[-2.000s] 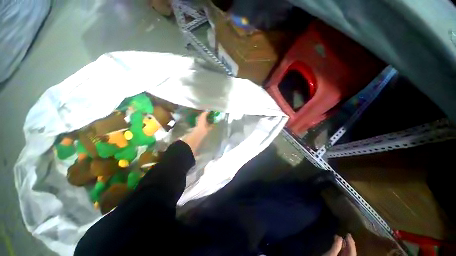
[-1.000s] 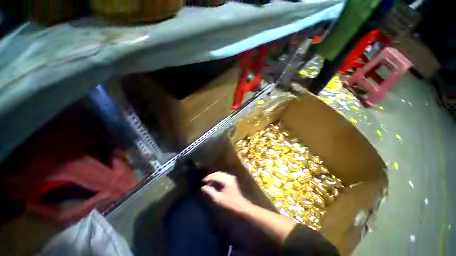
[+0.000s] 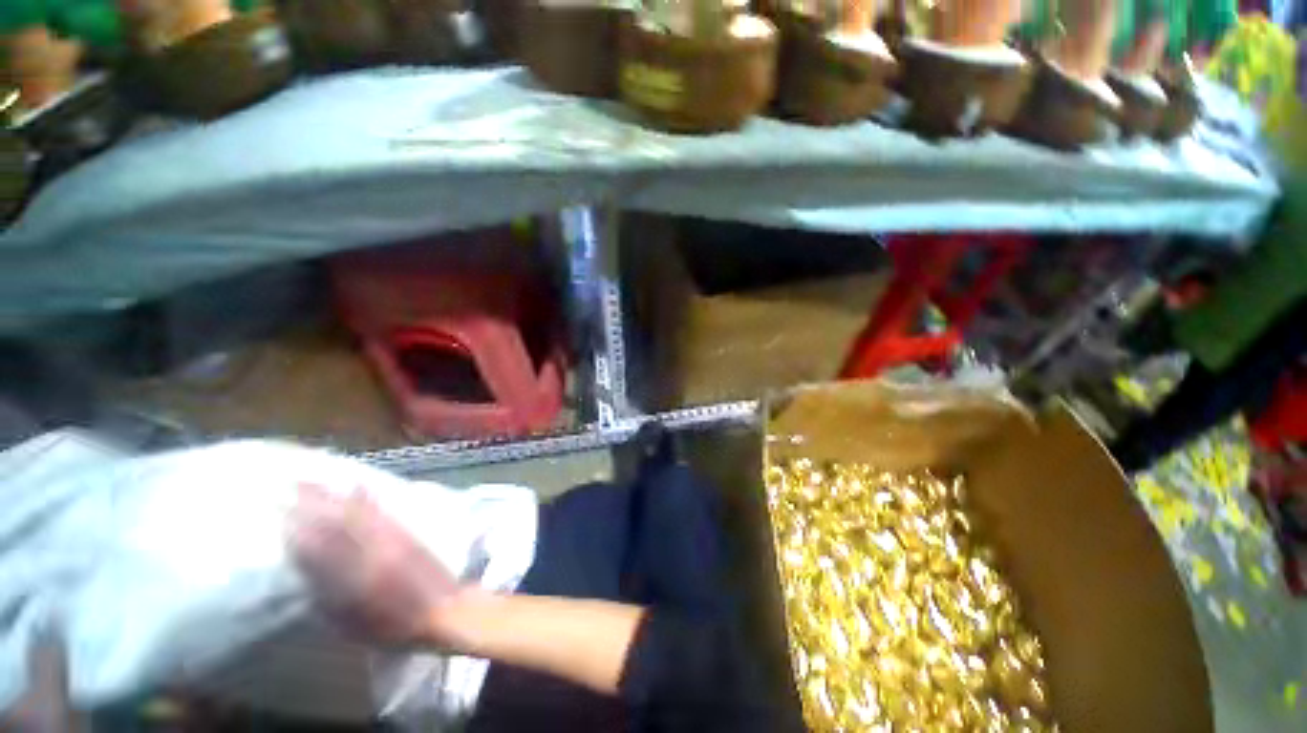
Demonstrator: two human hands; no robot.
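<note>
A white woven sack [image 3: 187,537] lies at the left with its opening not visible. My right hand [image 3: 366,566] is over the sack's right part, palm blurred, and I cannot tell if it touches or grips it. A small blurred skin-coloured patch at the lower left edge looks like my left hand [image 3: 46,699]; its fingers are unclear. A brown carton [image 3: 1104,530] stands at the right, holding many shiny gold ingots [image 3: 903,602]. No plush tree shows in either hand.
Plush trees in brown pots [image 3: 695,72] stand in a row on the pale cover [image 3: 473,143] of the bench. Slotted metal framing [image 3: 609,344] and a red stool [image 3: 459,358] are below. A person in green [image 3: 1247,301] is at the right, near yellow scraps on the floor.
The view has swung from the sack to the carton and bench, then partly back. My right hand has moved from beside the carton leftward to over the sack.
</note>
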